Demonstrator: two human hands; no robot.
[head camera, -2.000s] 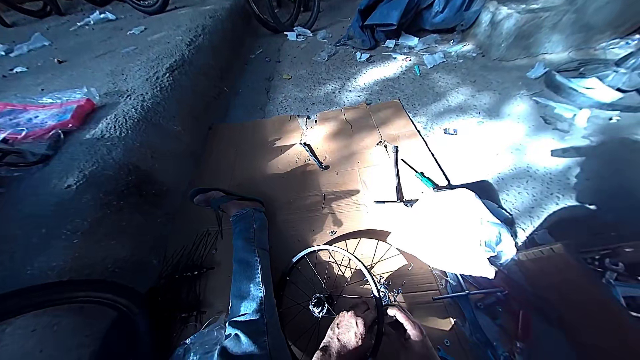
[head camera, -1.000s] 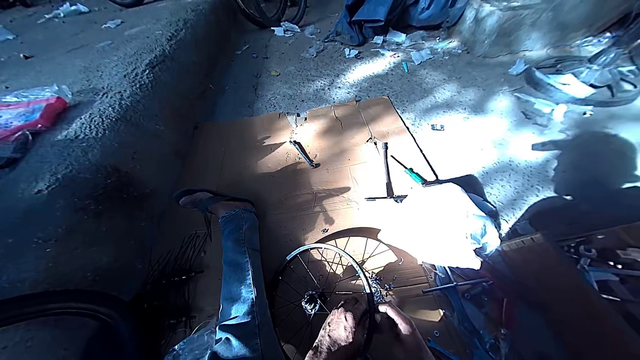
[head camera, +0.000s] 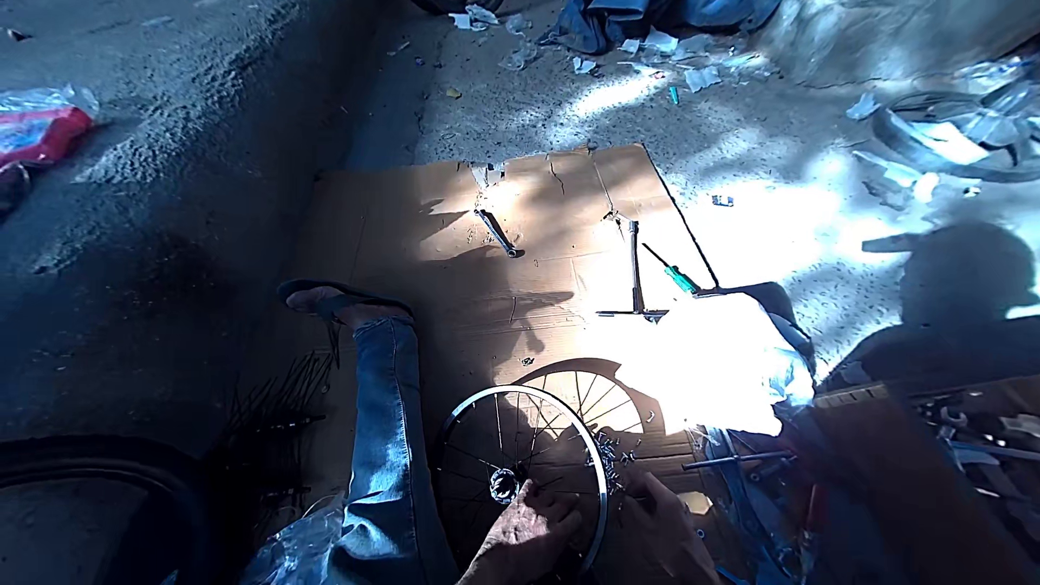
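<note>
A small spoked bicycle wheel (head camera: 599,455) stands tilted at the bottom centre, over a sheet of cardboard (head camera: 390,211). My left hand (head camera: 528,528) reaches inside the rim, close below the wheel hub (head camera: 504,486), with its fingers among the spokes; whether they grip a spoke is not clear. Just outside the rim on the right is my right hand (head camera: 662,520), its fingertips beside a pile of small metal spoke nipples (head camera: 609,459). Shadow hides what its fingers may hold.
A wrench (head camera: 496,233), a T-handle wrench (head camera: 635,268) and a green-handled screwdriver (head camera: 678,279) lie on the cardboard. A bright white bag (head camera: 715,366) is right of the wheel. A box of tools (head camera: 861,398) stands at right, loose spokes (head camera: 284,398) and a tire (head camera: 106,447) at left.
My right hand has moved away from the rim towards the small metal parts. My left hand remains among the spokes near the hub.
</note>
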